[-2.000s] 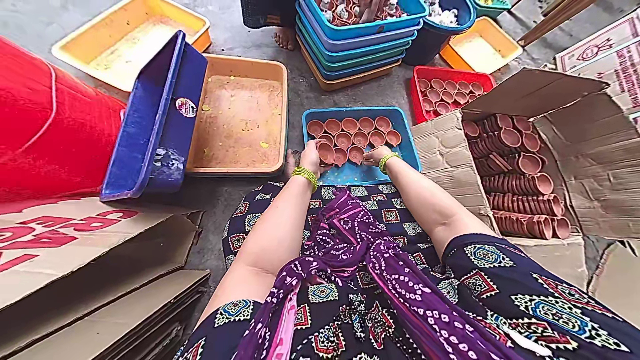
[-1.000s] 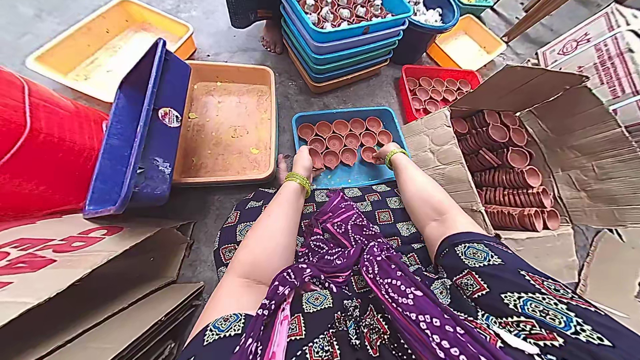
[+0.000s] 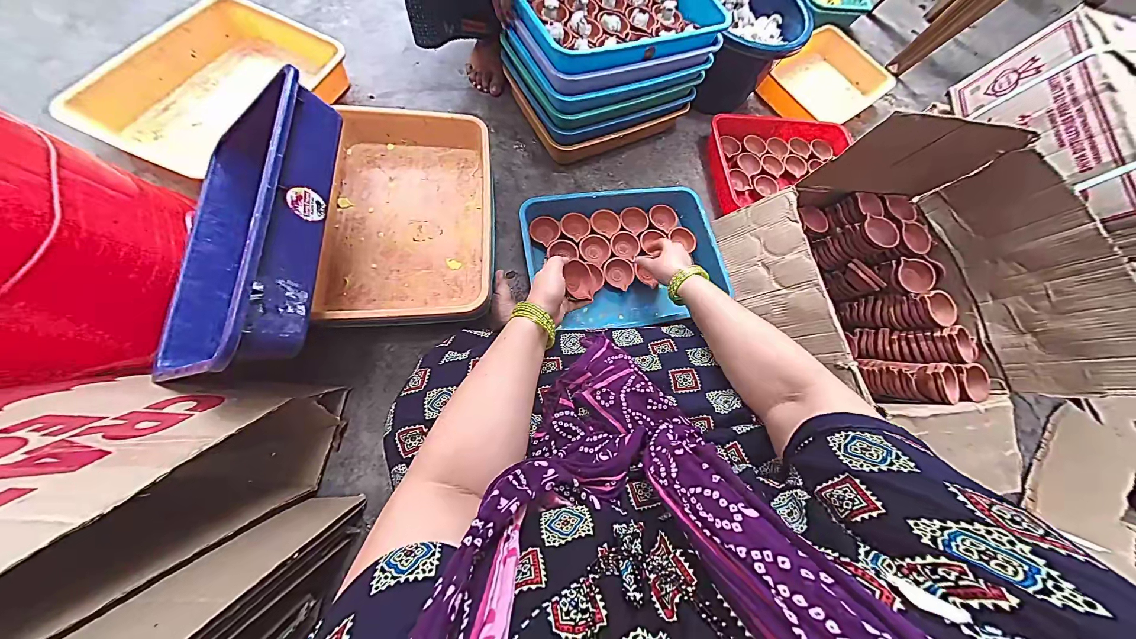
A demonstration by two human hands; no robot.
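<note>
Rows of small clay lamp cups (image 3: 594, 250) stand in a blue plastic tray (image 3: 621, 315) on the floor in front of me. My left hand (image 3: 552, 288) is at the tray's near left, its fingers around a clay cup (image 3: 579, 280) at the end of the nearest row. At the right of that row my right hand (image 3: 664, 262) has its fingers on another clay cup (image 3: 647, 273), partly hidden by the hand. A cup (image 3: 619, 273) sits between the two hands. An open cardboard box (image 3: 763, 266) with stacked clay cups (image 3: 905, 311) is on my right.
An orange tray (image 3: 408, 222) and a tilted dark blue tray (image 3: 226, 240) lie left, near a red sack-like object (image 3: 80, 257). A tray stack (image 3: 612, 84) stands ahead beside another person's foot (image 3: 485, 67). A red tray (image 3: 721, 169) of cups is beyond the box; cardboard (image 3: 160, 497) is near left.
Both hands stay at the nearest row of cups in the blue tray. Nothing else has plainly moved apart from a slight shift of the view.
</note>
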